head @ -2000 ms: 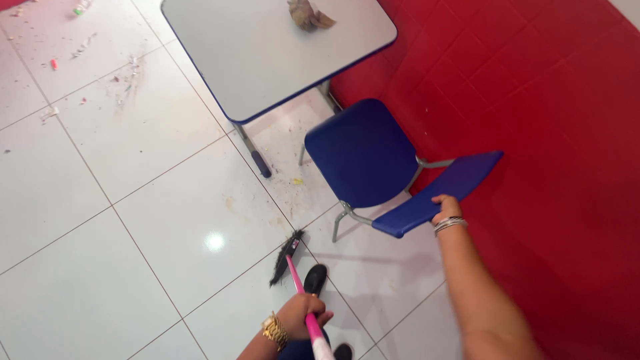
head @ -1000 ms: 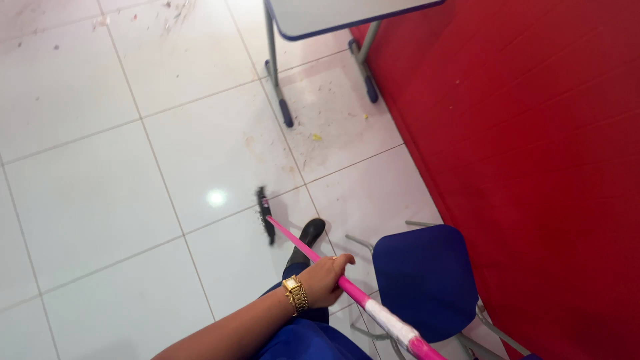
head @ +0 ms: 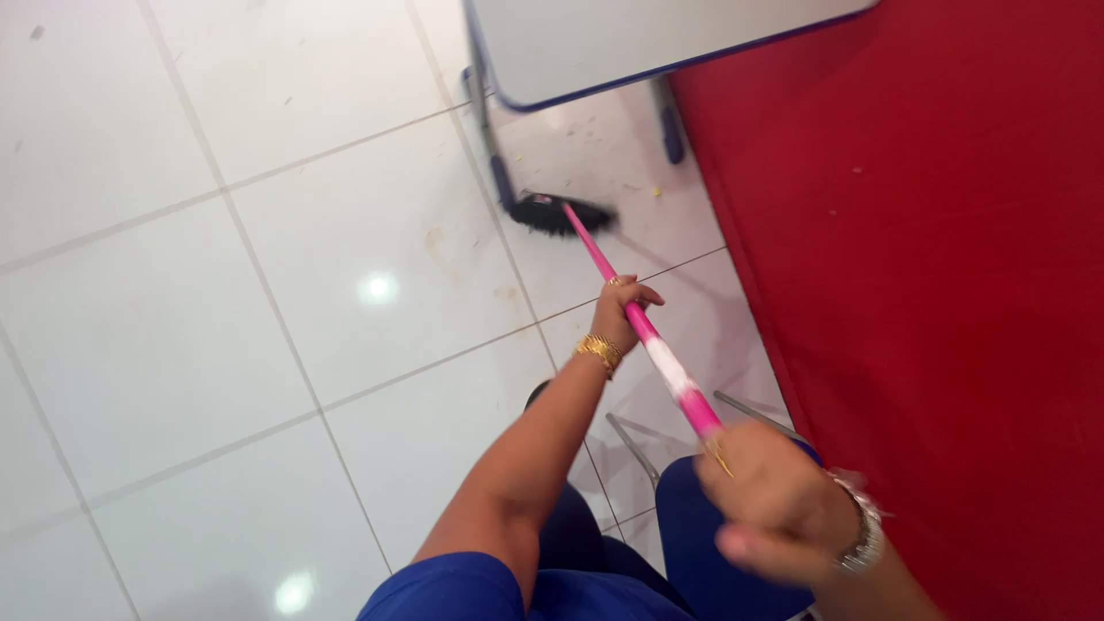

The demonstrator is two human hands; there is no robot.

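Note:
My left hand (head: 624, 309), with a gold watch or bracelet at its wrist, grips the lower part of a pink and white broom handle (head: 668, 366). Near the handle's top end, my right hand (head: 763, 483) is closed around it, somewhat blurred. The black bristles of the broom head (head: 561, 214) rest on the tiled floor beside the blue foot of a table leg. Small debris (head: 656, 192) and a yellow bit lie on the floor just beyond the broom head.
A white table (head: 655, 39) with blue edging stands ahead, its feet near the broom. A blue chair (head: 703, 539) with metal legs is at my right, beside the red wall (head: 931, 259). White floor tiles (head: 379, 216) with faint brownish smudges lie to the left.
The blue chair is away from the table, where my right hand held its backrest two seconds ago. That hand is now on the broom handle. The broom head has moved to the table leg.

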